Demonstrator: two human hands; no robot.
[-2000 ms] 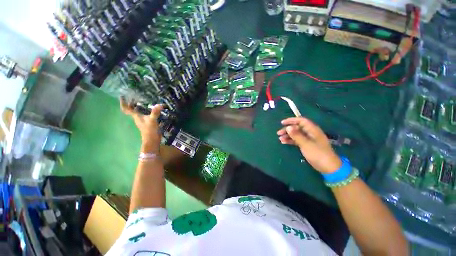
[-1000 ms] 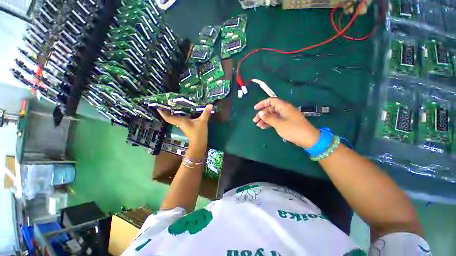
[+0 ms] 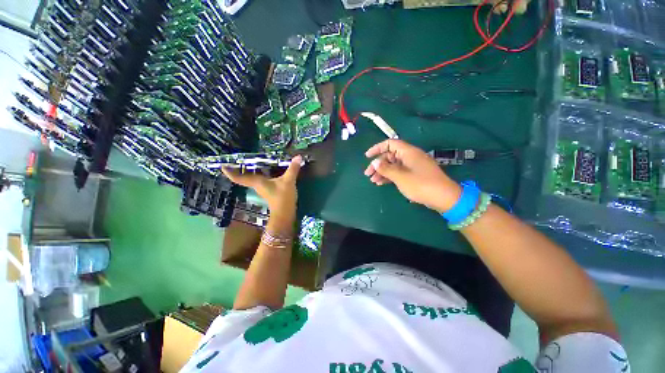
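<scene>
My left hand (image 3: 273,188) grips a board panel (image 3: 251,159) by its edge, thumb at the right end. The panel is seen nearly edge-on, at the front of the black slotted rack (image 3: 109,95), where boards stand in rows. My right hand (image 3: 405,169) is over the mat with fingers curled; a white strip (image 3: 379,124) runs from its fingertips. A red lead (image 3: 344,109) with small white connectors (image 3: 348,131) lies just left of the strip. Several green circuit boards (image 3: 312,129) with dark displays lie between rack and lead.
Blister trays (image 3: 543,222) with single boards (image 3: 583,166) are at the right. A small dark stick (image 3: 453,156) with a metal end and thin black leads lie on the green mat (image 3: 408,218). A carton (image 3: 240,244) with green scrap (image 3: 310,234) is below the bench edge.
My left hand has moved from the rack's lower front to the right, now holding a panel pulled from it. My right hand stays by the white strip. The camera view has shifted.
</scene>
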